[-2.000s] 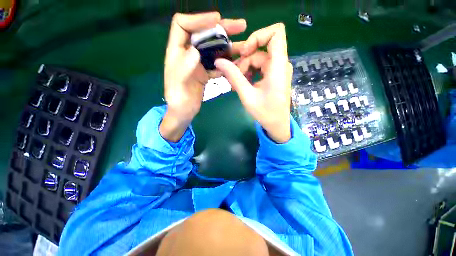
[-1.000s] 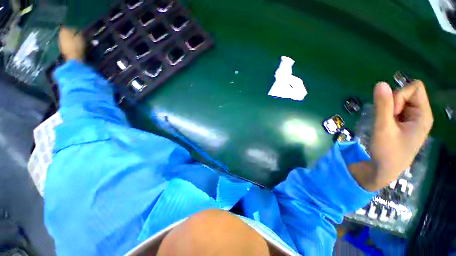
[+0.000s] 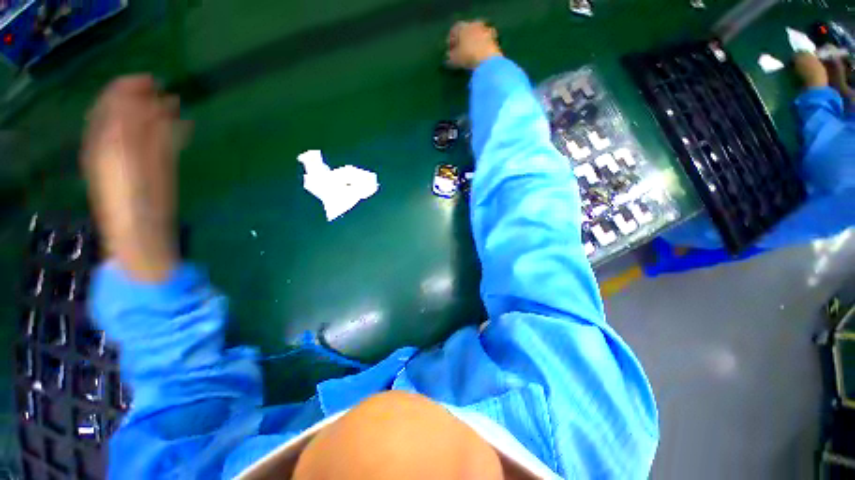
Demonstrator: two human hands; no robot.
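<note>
My left hand [image 3: 134, 173] is raised over the left side of the bench and blurred; I cannot tell whether it holds anything. My right hand [image 3: 472, 45] reaches to the back of the bench with its fingers curled down; what is in or under them is hidden. A watch housing [image 3: 445, 180] with gold and white inside lies left of my right forearm. A dark round-cornered part [image 3: 444, 134] lies just behind it. A clear blister tray [image 3: 637, 220] with white L-shaped marks stands right of my right sleeve, partly hidden by it.
A black tray [image 3: 61, 441] with housings in pockets stands at the left. White paper [image 3: 339, 187] lies mid-bench. A second black tray [image 3: 717, 141] stands beyond the clear tray. Another person's hand [image 3: 810, 71] shows at the far right. A blue cord [image 3: 309, 345] lies at the front edge.
My left hand has come from the left black tray to above the bench. My right hand has moved to the back, away from the clear tray. The view has turned rightward.
</note>
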